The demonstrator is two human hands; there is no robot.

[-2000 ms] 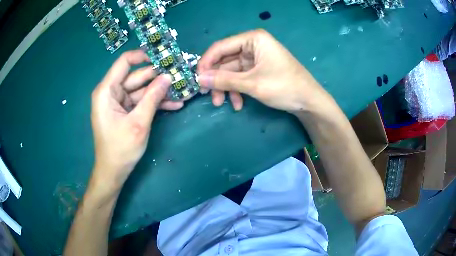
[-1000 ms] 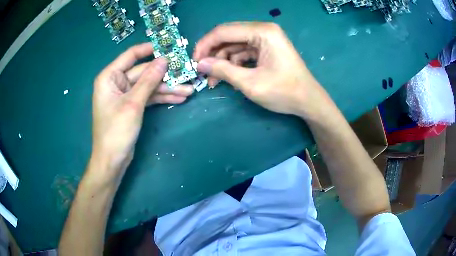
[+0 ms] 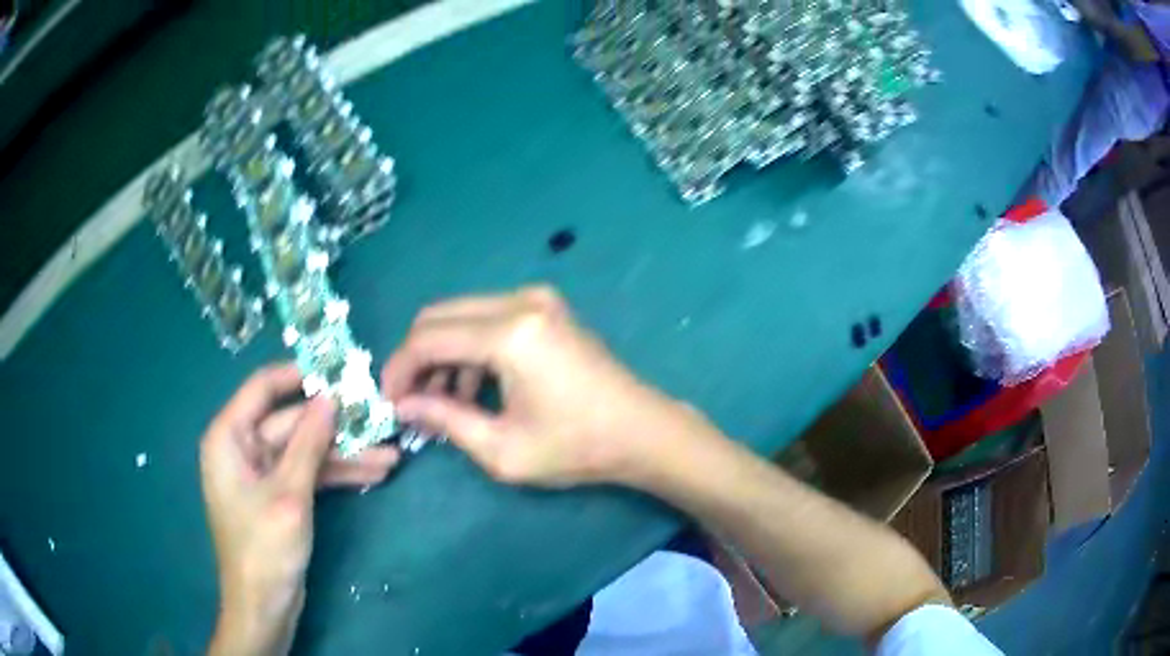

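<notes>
A long green circuit board strip [image 3: 298, 276] with repeated small boards slants up and away from my hands. My left hand [image 3: 282, 442] grips its near end between thumb and fingers. My right hand [image 3: 513, 385] is at the right edge of that end, thumb and index finger together at the board's white parts. Blur and the fingers hide whether a small loose piece is pinched there. Tiny white bits [image 3: 370, 591] lie on the green mat below the hands.
One strip [image 3: 205, 263] lies left of the held one, another [image 3: 336, 144] to its right. A large heap of strips [image 3: 757, 77] is at the far side. Cardboard boxes [image 3: 873, 449], a red bin [image 3: 1071, 374] with bubble wrap [image 3: 1033, 297] and a person's sleeve [image 3: 1110, 109] are at right.
The view has shifted, bringing more of the far bench, the side strips and the heap into sight. Both hands stay at the strip's near end and appear lower and further left.
</notes>
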